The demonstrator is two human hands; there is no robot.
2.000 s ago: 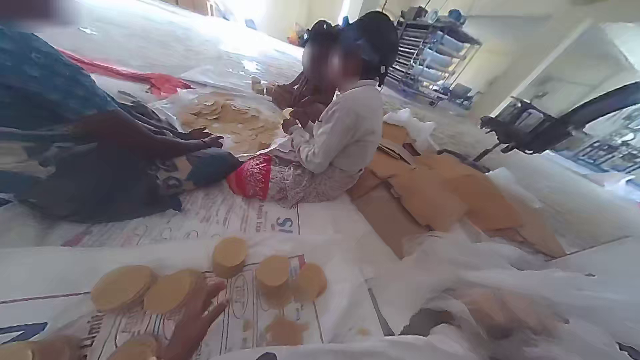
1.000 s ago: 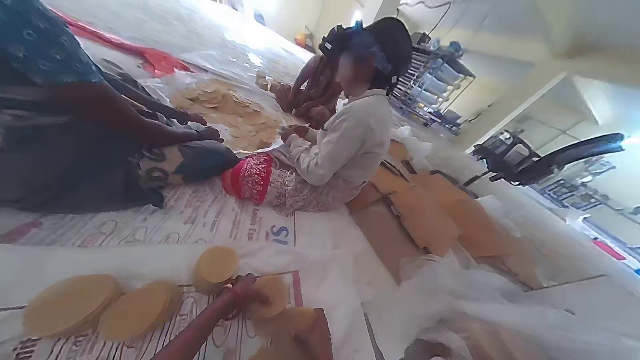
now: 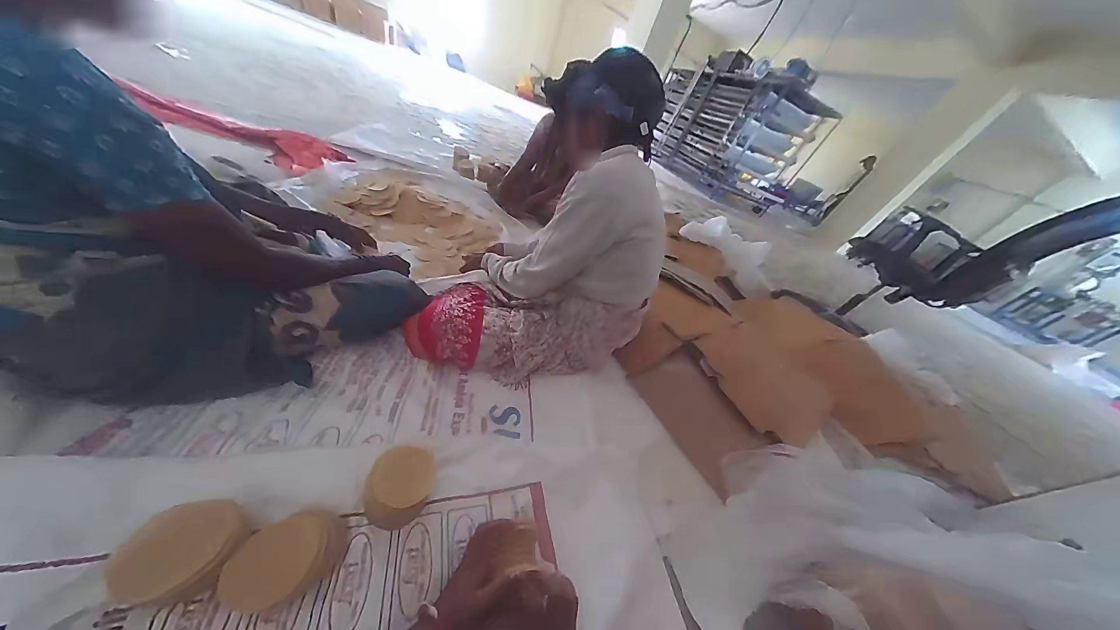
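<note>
At the bottom centre, my left hand [image 3: 472,569] and my right hand [image 3: 547,599] are close together, closed around a small stack of thin round tan discs [image 3: 518,549]. Parts of the fingers are blurred or hidden. To the left, on a printed white plastic sheet [image 3: 446,516], lie a wide stack of discs [image 3: 179,551] and another stack [image 3: 284,560] beside it. A smaller, taller stack [image 3: 400,486] is just beyond my left hand.
A seated person in a light shirt [image 3: 586,236] and others sit around a heap of loose discs [image 3: 420,219]. Flattened cardboard [image 3: 770,367] and crumpled clear plastic [image 3: 875,516] lie to the right. Farther back stand a metal rack [image 3: 744,131] and a black machine part [image 3: 927,254].
My left hand was apart from the stacks, then reached onto one at the right. Now both hands are together around a stack, where separate stacks stood before.
</note>
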